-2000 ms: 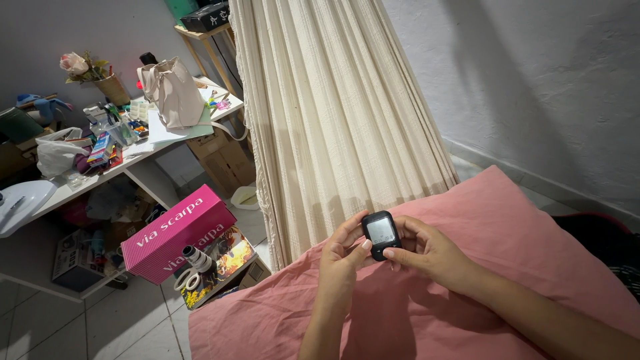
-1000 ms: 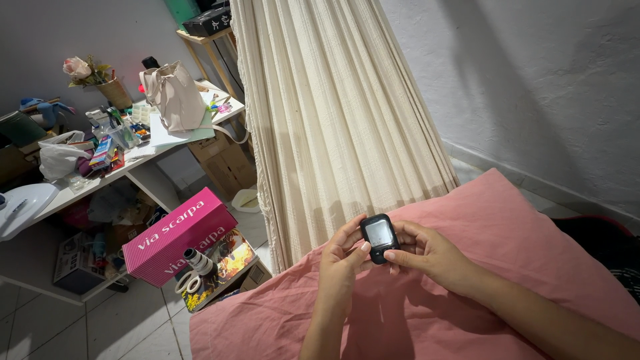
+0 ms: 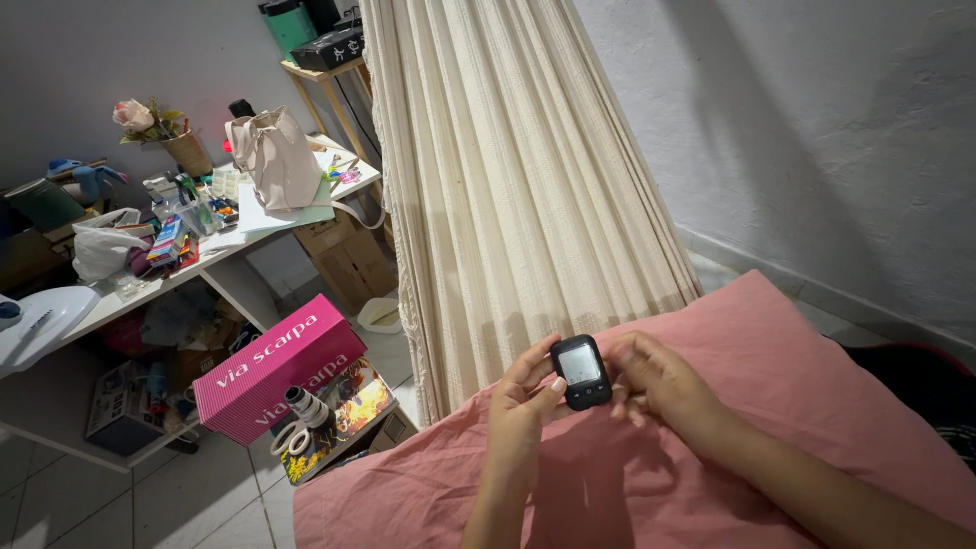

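A small black handheld device with a lit grey screen and buttons below it (image 3: 581,370) is held upright over a pink pillow (image 3: 732,343). My left hand (image 3: 526,396) grips its left side, with the thumb at the lower left edge of the screen and the fingers behind. My right hand (image 3: 663,381) is beside the device's right edge, its fingers loosely curled; whether a fingertip touches the edge I cannot tell. The screen's small marks are too faint to read.
Beyond the pillow hangs a cream fabric hammock (image 3: 518,191). At left, a pink shoebox (image 3: 282,366), white-handled scissors (image 3: 291,439) and a book (image 3: 358,412) are stacked low. A cluttered white desk (image 3: 252,244) bears a beige handbag (image 3: 278,160). A wall (image 3: 823,137) rises at right.
My right hand has moved off the device's buttons, to its right side. My left hand keeps its hold on the device.
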